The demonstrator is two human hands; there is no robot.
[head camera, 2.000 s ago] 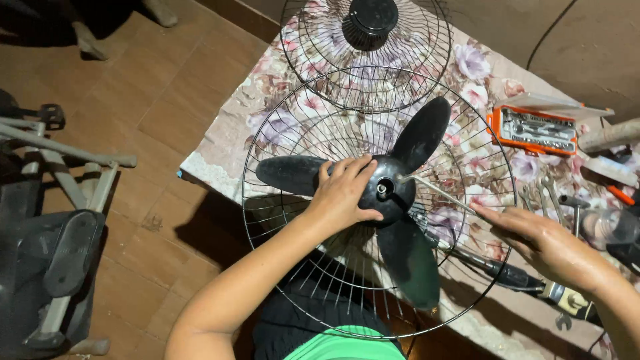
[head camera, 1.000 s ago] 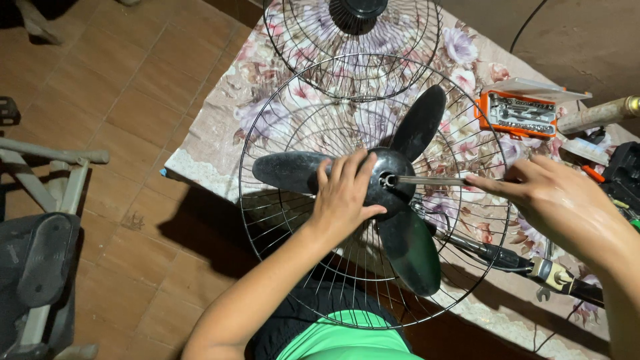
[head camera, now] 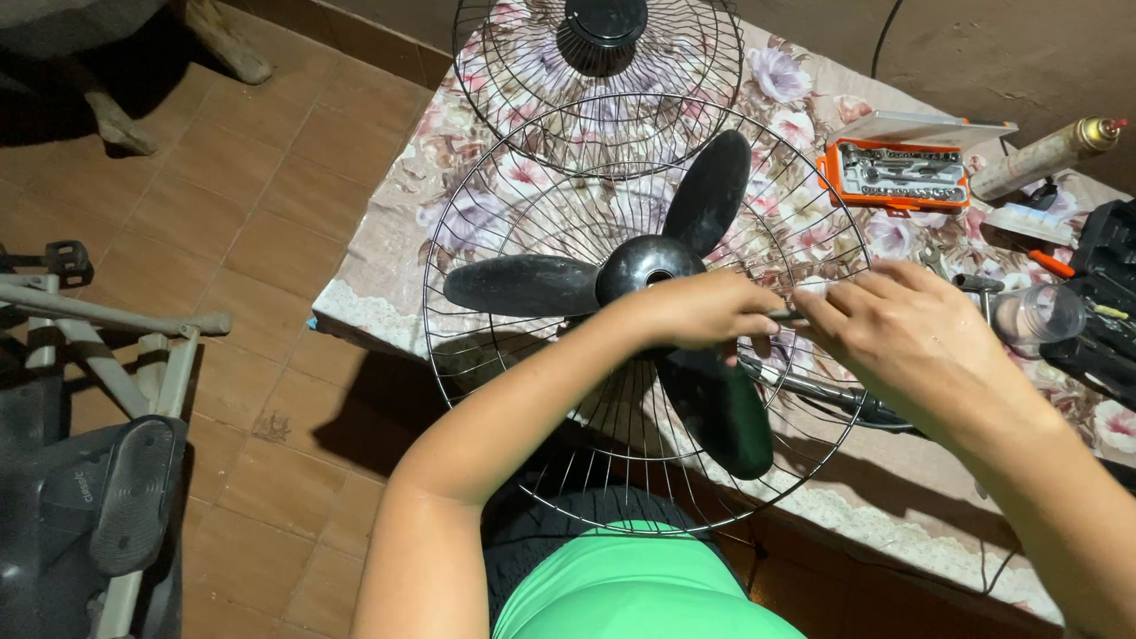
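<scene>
A black three-bladed fan propeller [head camera: 650,266] lies in a round black wire fan guard [head camera: 432,355] at the front of the table. My left hand [head camera: 714,312] reaches across the hub, its fingers on one end of a thin metal tool, probably a screwdriver or rod [head camera: 784,315]. My right hand [head camera: 896,333] grips the same tool from the other side, right of the blades; its fingers hide most of it. A second wire guard with a black centre [head camera: 607,19] stands behind, overlapped by the first guard's rim.
An orange socket set case [head camera: 896,200], a spray can [head camera: 1047,160], a clear plastic cup [head camera: 1040,315] and a black tool case [head camera: 1105,293] are at the right of the floral tablecloth [head camera: 923,515]. A metal-framed object [head camera: 177,373] stands on the tiled floor at left.
My left hand has left the propeller hub and moved right to the tool. The tool, earlier at the hub's centre in my right hand, is now away from it, between both hands.
</scene>
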